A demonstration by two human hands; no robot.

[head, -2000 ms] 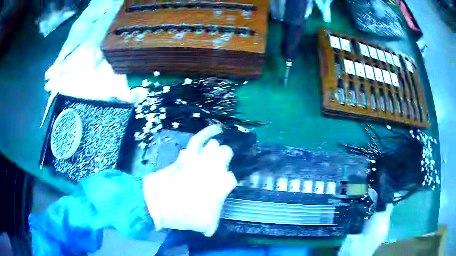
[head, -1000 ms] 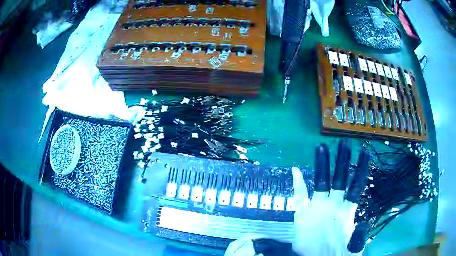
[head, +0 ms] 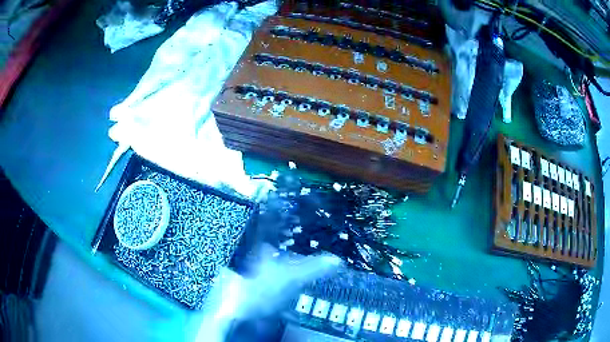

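A long dark jig (head: 401, 294) lies at the bottom, cut off by the lower edge, with a row of white pieces (head: 371, 322) in its slots. My left hand (head: 274, 287), in a white glove, is blurred at the jig's left end, over the right side of the parts tray; whether it holds anything cannot be told. My right hand is out of the picture. A loose black bundle of wire leads (head: 321, 220) with small white ends lies behind the jig. A square black tray (head: 194, 234) of tiny silver bits holds a round dish (head: 142, 215) of the same bits.
A stack of orange-brown bakelite trays (head: 334, 100) stands behind the leads. A slim dark tool (head: 481, 100) lies right of it. A smaller tray (head: 545, 214), a second lead bundle (head: 558, 300) and a clear bag (head: 558, 113) are at the right. A white crumpled bag (head: 180, 100) is at back left.
The view has swung left, so things sit further right and the jig lower. My right hand has left the picture. My left hand has come up beside the jig's left end.
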